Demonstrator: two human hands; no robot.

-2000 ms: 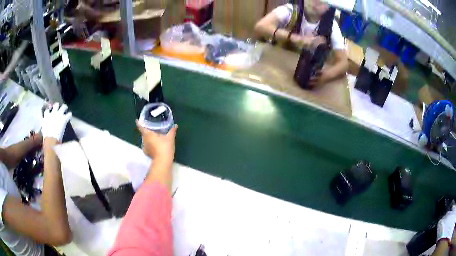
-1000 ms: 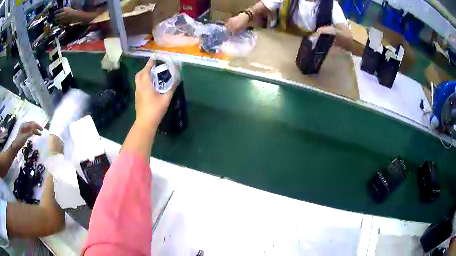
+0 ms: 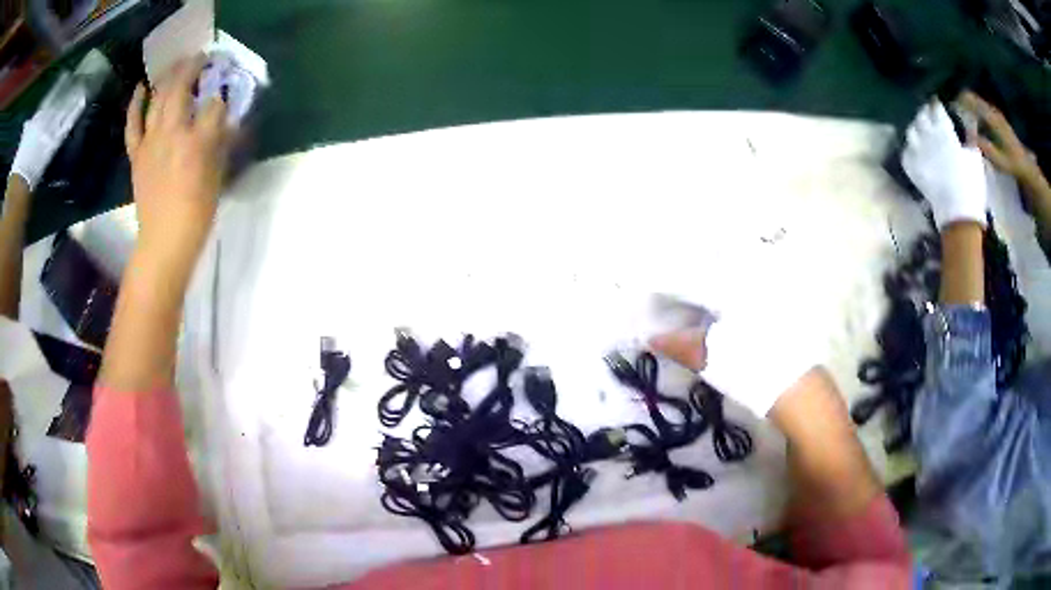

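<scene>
My left hand [image 3: 173, 144], bare, is at the upper left on an open gift box [image 3: 236, 150] with raised pale flaps. Its fingers lie over the box's top, where a whitish wrapped device [image 3: 227, 90] shows in the opening; blur hides the exact grip. My right hand [image 3: 738, 346], in a white glove with bare fingertips, is blurred over the bench, just above the right part of the cable heap. Whether it holds anything cannot be told. Black coiled charging cables [image 3: 461, 444] lie heaped close in front of me, with one single cable [image 3: 326, 398] to their left.
The white bench [image 3: 519, 231] borders the green conveyor [image 3: 461, 58]. Dark boxes [image 3: 784, 35] lie on the belt at the upper right. A neighbour's gloved hand [image 3: 945, 167] works at the right beside more cables [image 3: 905, 334]. Another gloved hand [image 3: 48, 136] is at the left.
The view has tilted down to the bench and cables. My left hand, earlier holding the wrapped device over the belt, is now at the open box. My right hand has come into view.
</scene>
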